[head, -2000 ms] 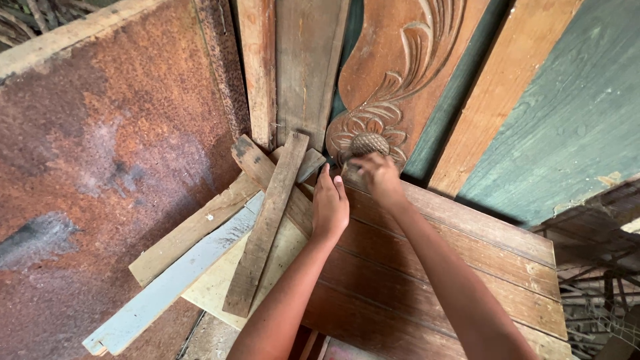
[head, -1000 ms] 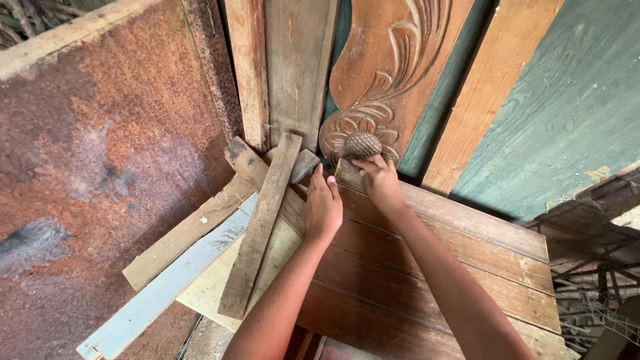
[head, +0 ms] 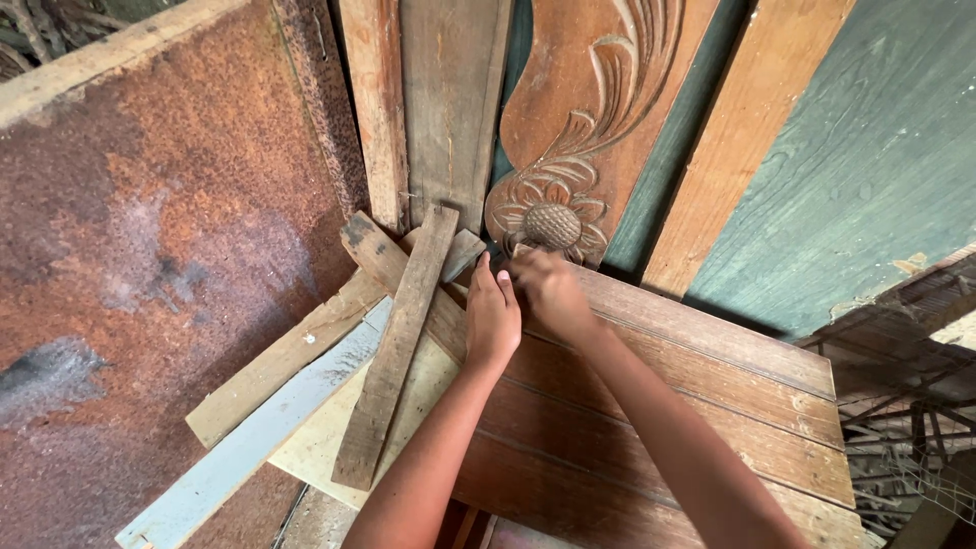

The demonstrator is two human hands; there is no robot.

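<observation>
My left hand [head: 494, 316] is upright with its fingers extended near the back left corner of a slatted wooden tabletop [head: 686, 366]. Close to its right, my right hand [head: 553, 293] is blurred, its fingers curled low over that corner; whether it grips anything is hidden. Just behind both hands stands a carved wooden panel [head: 602, 114] with a flower whose domed centre [head: 552, 225] is textured. Left of my left hand, a rough wooden strip [head: 396, 351] lies across other loose boards, among them a white-painted board [head: 259, 427].
A rusty metal sheet [head: 168, 229] with a wooden top edge rises on the left. Upright planks [head: 454, 99] and an orange-brown board [head: 747, 145] lean at the back against a green wooden panel [head: 862, 152]. Wire mesh [head: 930, 457] shows at lower right.
My right hand moved from the flower's centre down to the tabletop corner beside my left hand, and is now blurred there. My left hand has stayed in about the same place.
</observation>
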